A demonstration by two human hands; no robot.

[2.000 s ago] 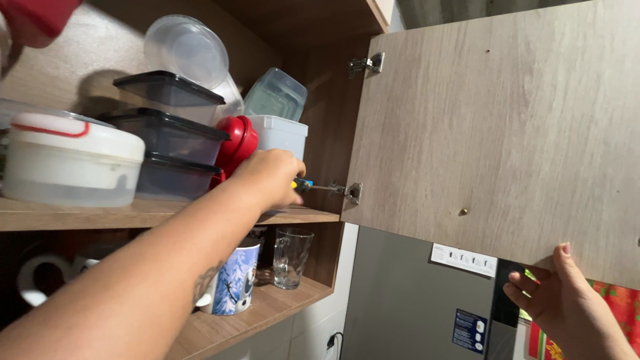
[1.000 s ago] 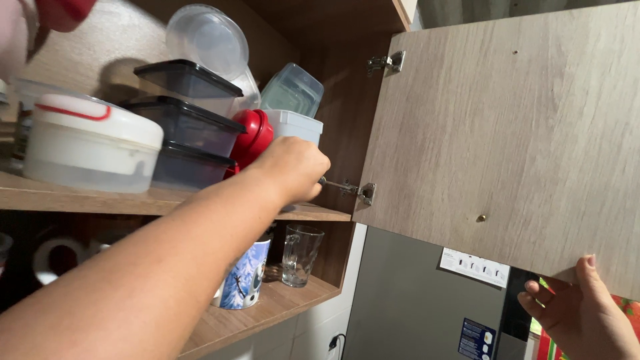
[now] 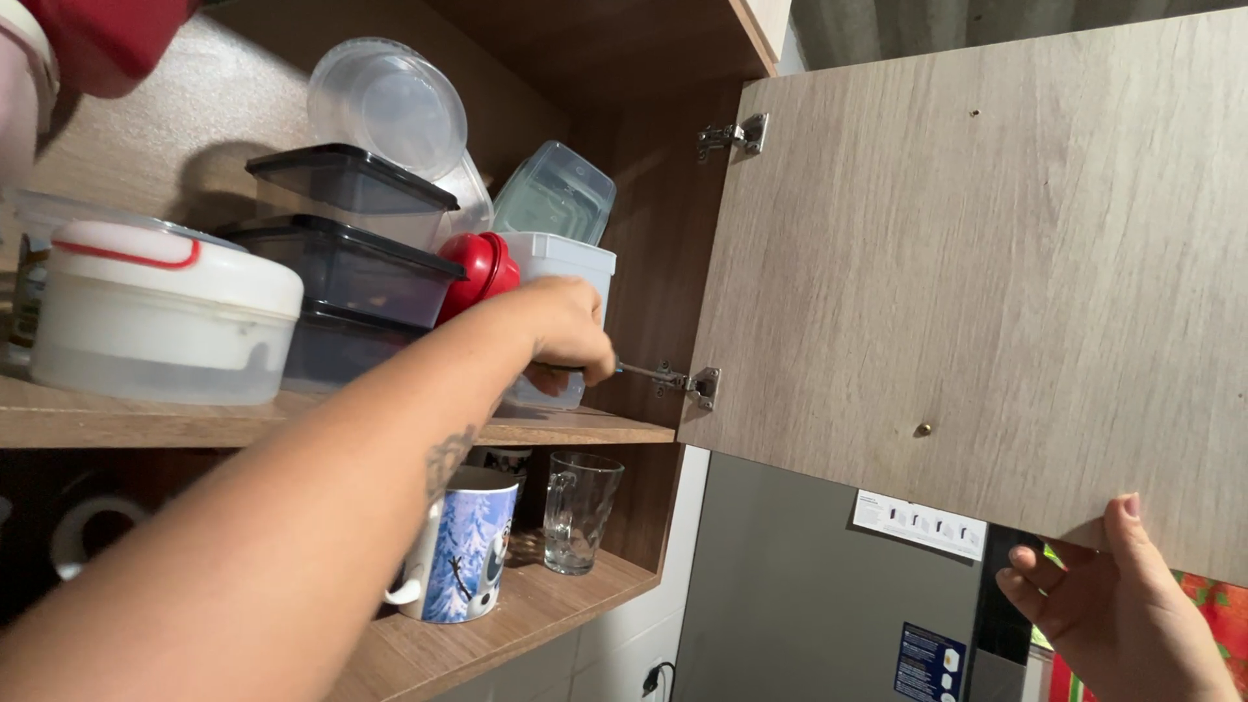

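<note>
My left hand [image 3: 570, 336] is closed around a screwdriver [image 3: 639, 370]; the fingers hide its handle, and its metal shaft reaches the lower cabinet hinge [image 3: 690, 382]. The wooden cabinet door [image 3: 955, 273] stands open on that hinge and an upper hinge [image 3: 733, 136]. At the door's bottom edge is my right hand [image 3: 1121, 595], its thumb on the inner face and its other fingers below the edge. A red container [image 3: 480, 271] and a pale plastic container [image 3: 561, 255] stand right behind my left hand.
Black-lidded containers [image 3: 341, 258] and a white round container [image 3: 166, 312] stand on the upper shelf [image 3: 117, 414]. Below are a picture mug [image 3: 468, 546] and a glass mug [image 3: 582, 512]. A grey appliance surface [image 3: 809, 565] bearing labels lies under the door.
My left hand has turned on the screwdriver: its coloured handle showed two seconds ago and is now covered by the fingers. My right hand stays at the door's bottom edge.
</note>
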